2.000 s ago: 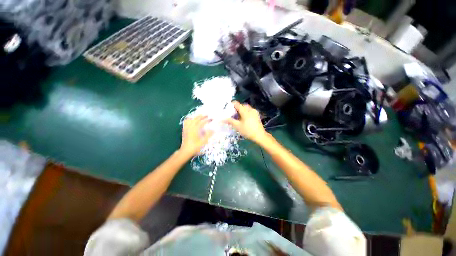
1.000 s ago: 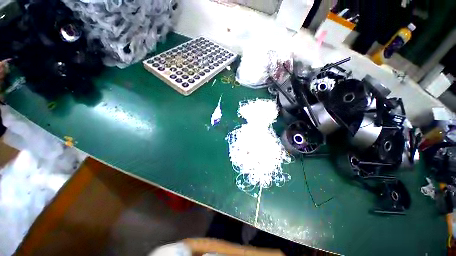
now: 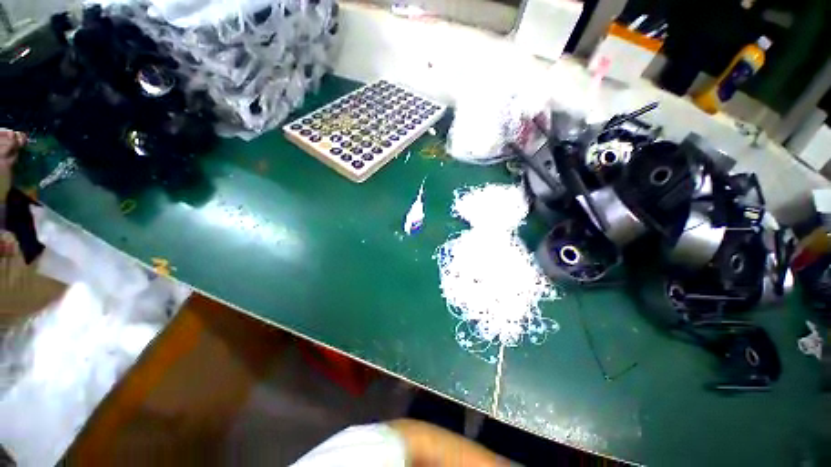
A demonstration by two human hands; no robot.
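A large tangled pile of white sealing rings lies on the green bench top, touching a smaller white heap beyond it. A small white glue bottle with a thin nozzle and blue marking lies to their left. Black assemblies with silver-grey cylinders are heaped to the right of the rings. A thin black cable runs on the bench from the nearest unit. A bare forearm and pale sleeve show at the bottom edge. Neither hand is visible; both are out of the picture.
A pale parts tray with rows of round dark pieces lies at the back. Grey wrapped parts and a black heap are at the left rear. Plastic bags lie below the bench edge. Part of another person shows at far left.
Both hands were on the white ring pile and have left the picture. The view has turned left, so the bench things appear further right. The small glue bottle has come into sight.
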